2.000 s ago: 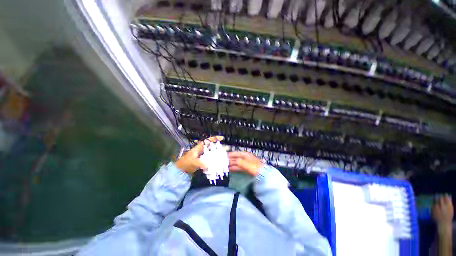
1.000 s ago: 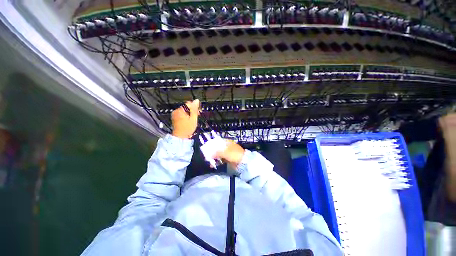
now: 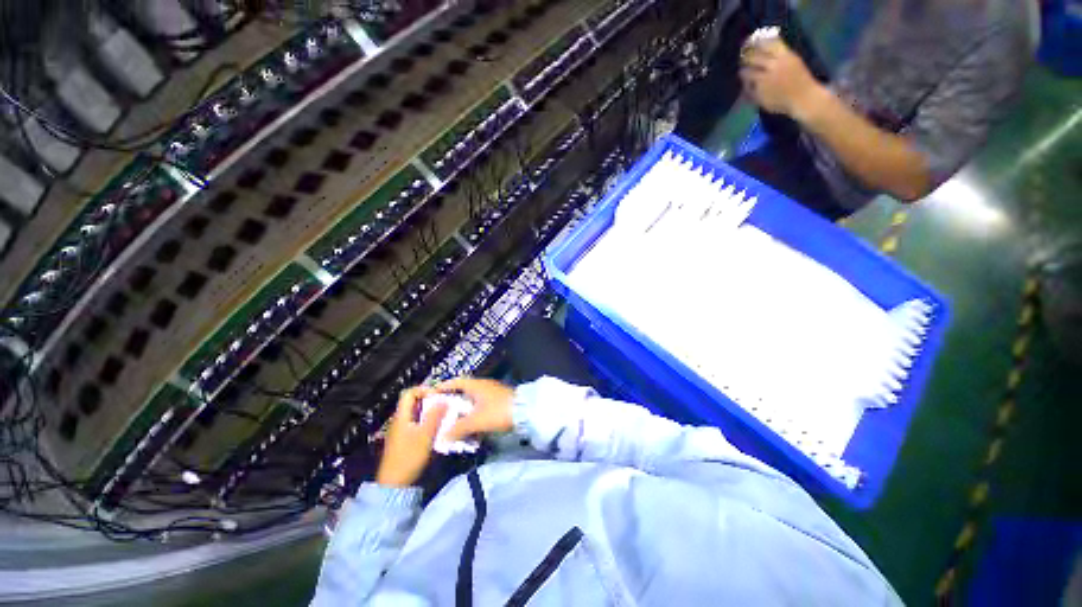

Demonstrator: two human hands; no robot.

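My left hand point(image 3: 407, 441) and my right hand point(image 3: 478, 407) are together low in front of my body. Both are closed around a small bunch of white power adapters point(image 3: 447, 417), partly hidden by the fingers. A blue tote point(image 3: 759, 441) stands to the right of my hands. It holds a bright white layer point(image 3: 724, 285) with toothed rows of white adapters point(image 3: 904, 344) along its right end and upper edge. The hands are apart from the tote.
The aging rack point(image 3: 285, 219) runs diagonally across the left, with dark socket rows, green load boards and hanging black cables. A person in a grey top point(image 3: 949, 83) stands beyond the tote, holding something white. Yellow-black tape point(image 3: 997, 439) marks the green floor at right.
The view has swung to the right, bringing the whole tote and the other person into view. My left hand has come from the rack cables to the adapters beside my right hand.
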